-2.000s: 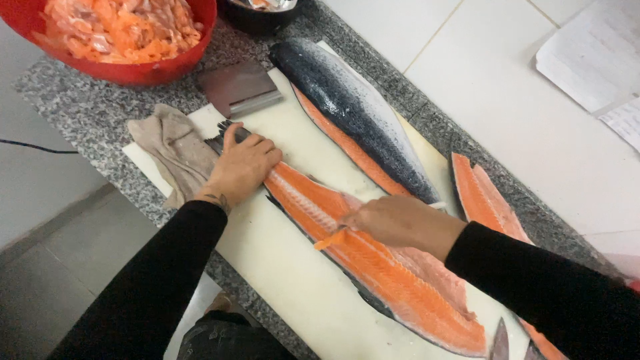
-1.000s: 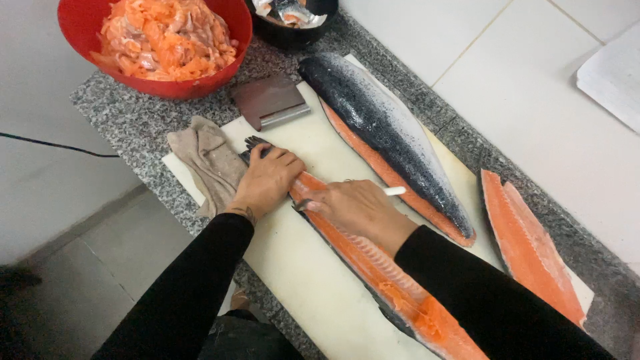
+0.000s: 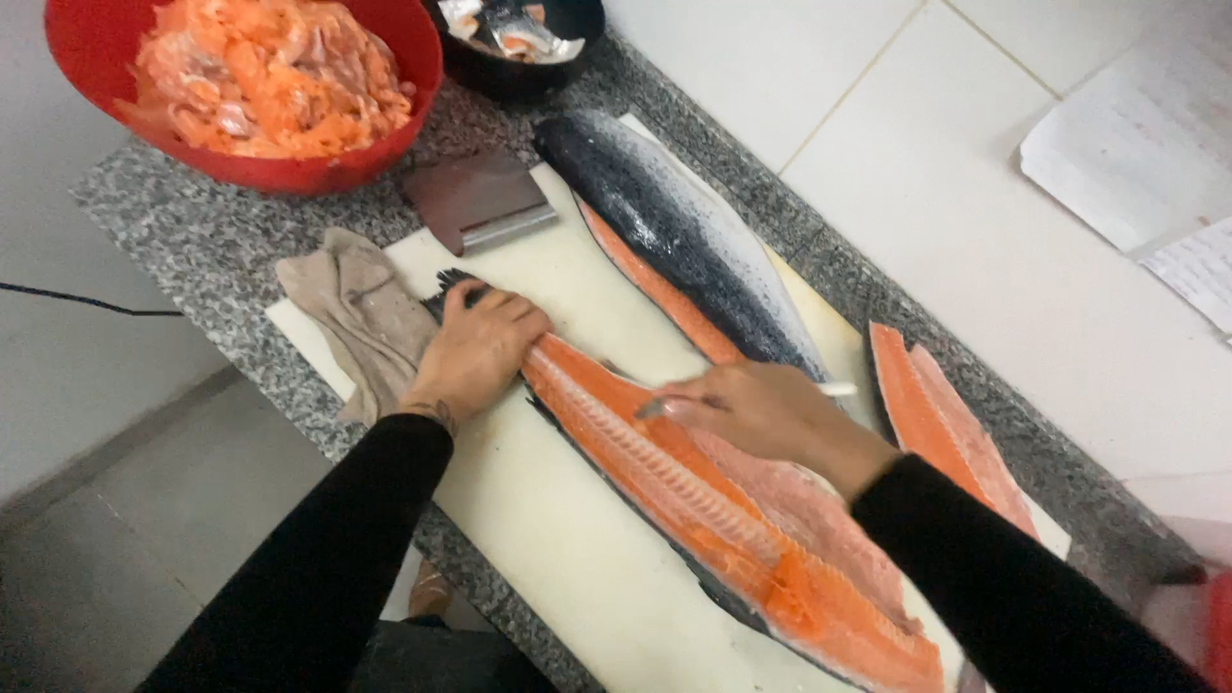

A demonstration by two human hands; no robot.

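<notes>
My left hand (image 3: 486,346) grips the tail end of an opened salmon (image 3: 654,462), which lies flesh up with its backbone strip showing on a white cutting board (image 3: 539,520). My right hand (image 3: 751,409) is over the middle of this fish, closed around a small tool with a white handle (image 3: 837,389); its working end is mostly hidden by the fingers. Scraped orange flesh (image 3: 794,587) lies in a small heap near the wide end. Beyond it rests a salmon side, skin up (image 3: 674,231), and another salmon piece (image 3: 934,423) lies to the right.
A red bowl (image 3: 404,144) of salmon scraps and a black bowl (image 3: 520,82) with skin pieces stand at the back left. A wide metal blade (image 3: 481,197) lies across the board's far edge. A cloth (image 3: 361,308) covers the left corner. Tiled wall and papers (image 3: 1136,144) are at right.
My right hand has moved from close beside my left hand, one second ago, down along the fish toward its middle. My left hand still holds the tail end.
</notes>
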